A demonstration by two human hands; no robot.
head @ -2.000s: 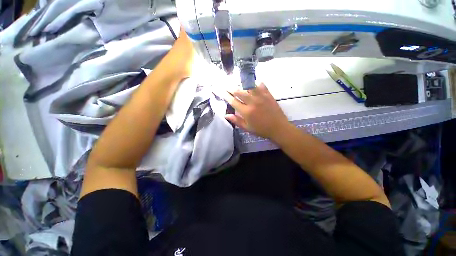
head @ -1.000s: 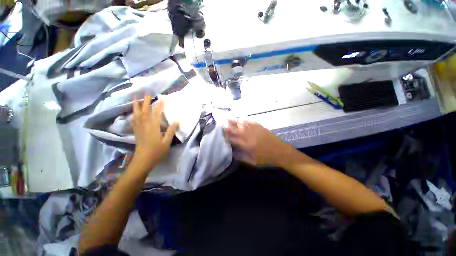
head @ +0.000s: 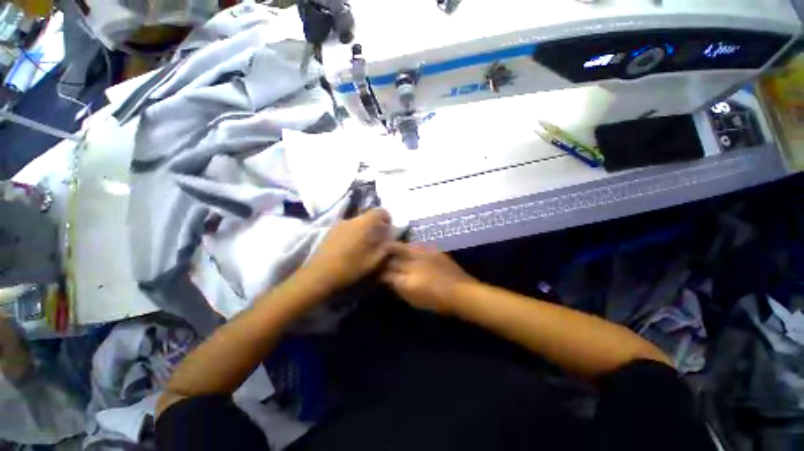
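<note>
A light grey garment [head: 256,176] with dark grey parts lies heaped on the left of the white machine table, its right end at the table's front edge below the needle area. My left hand [head: 355,249] is closed on the garment's edge there. My right hand [head: 426,277] is close beside it, fingers bent at the same edge; its fingertips are blurred, and it looks to pinch the cloth. The presser foot and needle area [head: 375,154] is washed out by the lamp, so its contact with the cloth cannot be told.
The sewing machine head [head: 476,77] spans the top. Snips [head: 570,144], a flat black rectangle [head: 650,142] and a tray of small metal parts [head: 733,126] lie to the right. A ruler strip [head: 564,202] runs along the front edge. More cloth [head: 132,365] is heaped below left.
My left hand has moved from on top of the cloth rightward to the front edge. My right hand has moved down and left beside it. The garment is pulled and refolded; the view has shifted.
</note>
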